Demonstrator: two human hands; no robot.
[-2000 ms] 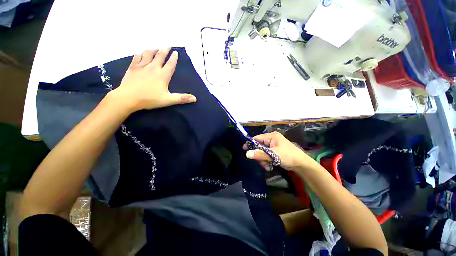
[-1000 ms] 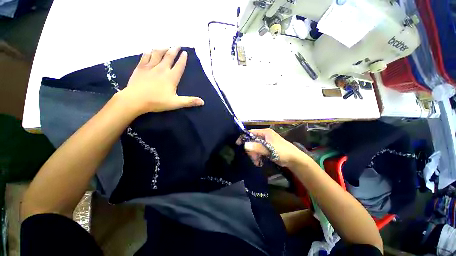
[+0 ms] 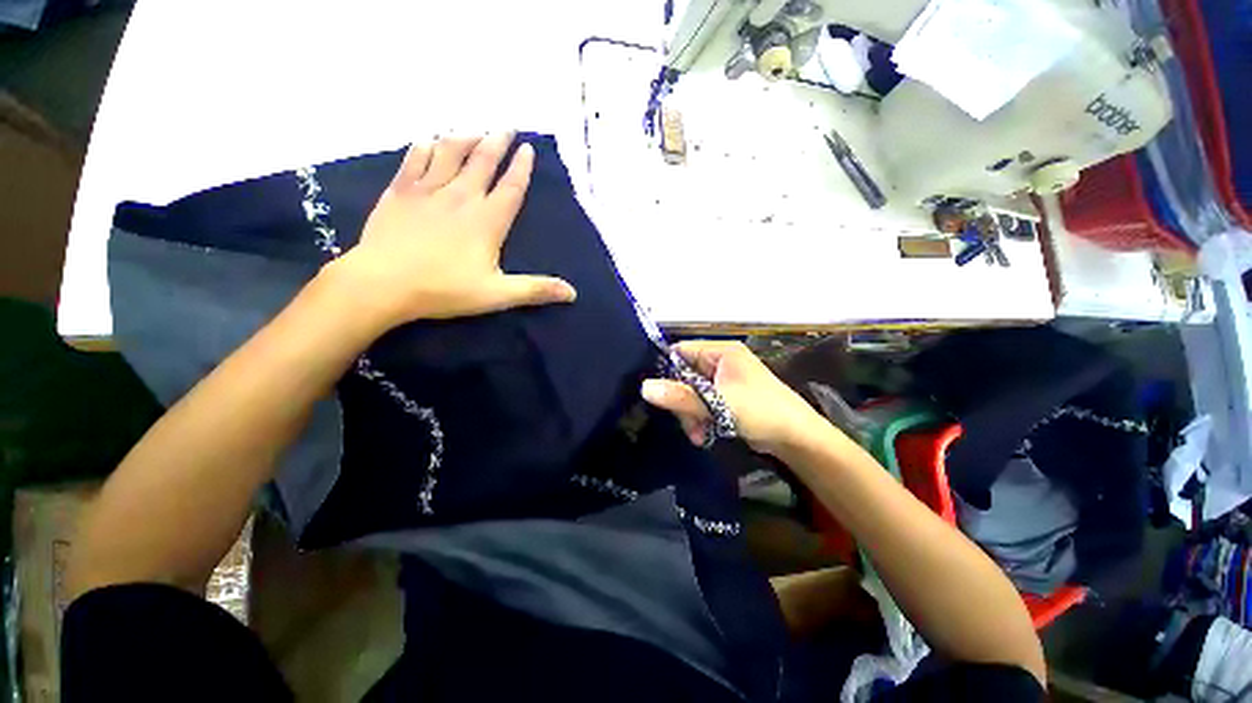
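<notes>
A dark navy denim panel (image 3: 508, 371) with whitish embroidered lines lies on the white table (image 3: 343, 83) and hangs over the front edge onto my lap, its grey-blue wrong side showing at the left and below. My left hand (image 3: 446, 240) lies flat on the panel with fingers spread, holding nothing. My right hand (image 3: 721, 398) holds the fabric shears (image 3: 703, 393) by their patterned handles at the panel's right edge, just past the table edge. The blades lie along that edge and are mostly hard to make out.
The cream sewing machine (image 3: 1016, 124) stands at the upper right with a paper on its arm. A slim dark tool (image 3: 854, 170) and a cluster of small items (image 3: 972, 234) lie near it. Baskets (image 3: 934, 474) with dark panels stand at the right. A cardboard box (image 3: 55, 549) is at lower left.
The machine and table items have shifted right in view. My right hand and the shears have moved slightly up along the panel edge. My left hand stays flat on the cloth.
</notes>
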